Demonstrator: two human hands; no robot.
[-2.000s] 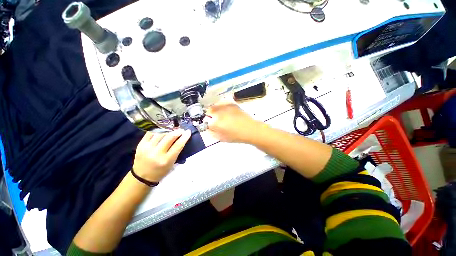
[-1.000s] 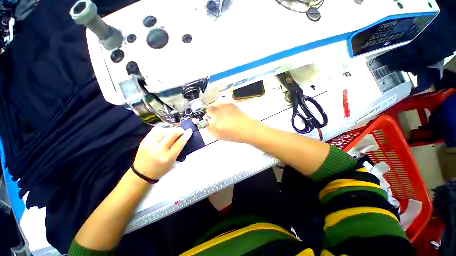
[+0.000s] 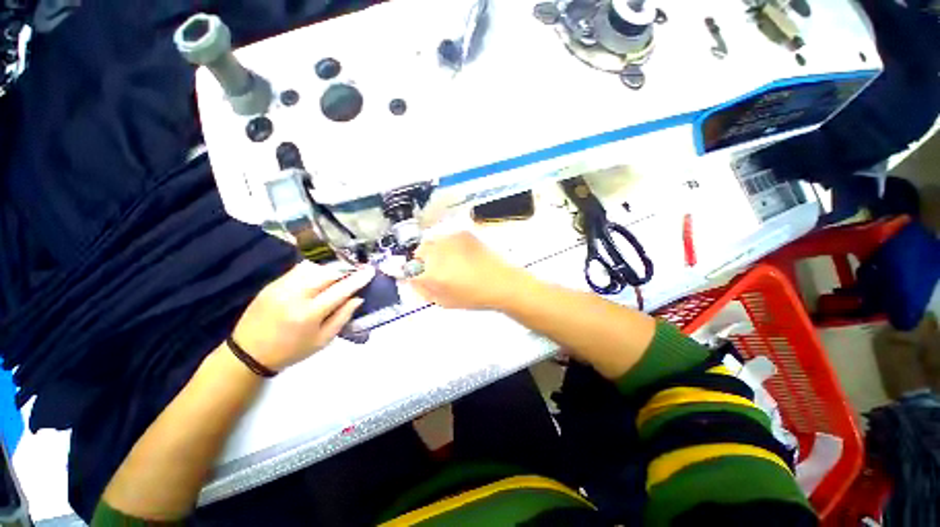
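A small dark navy fabric edge (image 3: 377,296) lies on the machine bed just in front of the needle area. My left hand (image 3: 299,317) holds the cloth at its left side, fingertips close to the presser foot. My right hand (image 3: 454,270) is just right of the needle area, fingers bent; its fingertips are partly hidden by the machine parts. A large dark navy garment panel (image 3: 134,268) spreads in folds to the left. The white sewing machine head (image 3: 495,103) stands over the work, with a dark tension assembly (image 3: 404,201) above the fingers.
Black-handled shears (image 3: 615,257), a small black rectangle, possibly a phone (image 3: 503,207), and a thin red tool (image 3: 689,240) lie right of my right hand. A red slatted basket (image 3: 814,360) with white scraps stands at lower right. The table's ruler-marked front edge (image 3: 412,403) runs below my forearms.
The view has shifted, showing more of the machine top. My left hand has moved slightly left and its fingers are spread a little more at the cloth. My right hand stays beside the needle area.
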